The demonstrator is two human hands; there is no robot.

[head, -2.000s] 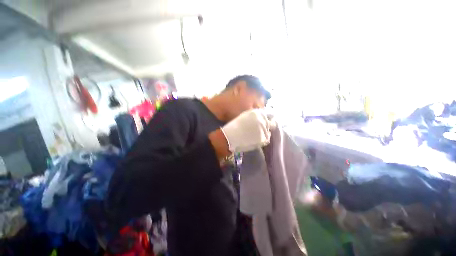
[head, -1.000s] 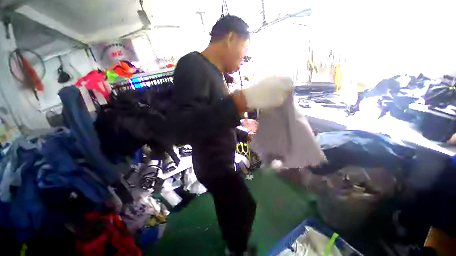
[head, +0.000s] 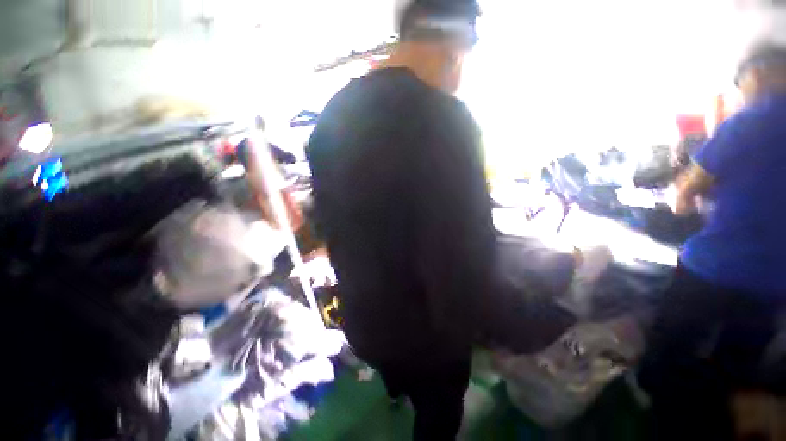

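Neither of my hands is in view. Nearest in front of me a person in dark clothing [head: 405, 207] stands with their back mostly to me. A blurred pale hand or glove [head: 593, 263] shows at that person's right side, over dark grey cloth [head: 534, 258]. I cannot tell whether it holds anything. The light grey panel cannot be clearly made out. The picture is blurred and overexposed at the top.
A second person in a blue top [head: 750, 198] stands at the right. Pale and grey cloth is heaped at lower left [head: 276, 353], with dark cloth further left. A bulky pale bundle [head: 560, 370] lies beyond the first person. Green floor [head: 358, 409] shows below.
My view has swung right and closer. The person in dark clothing has turned away, and the grey panel they held up no longer shows clearly. A person in blue has come into view.
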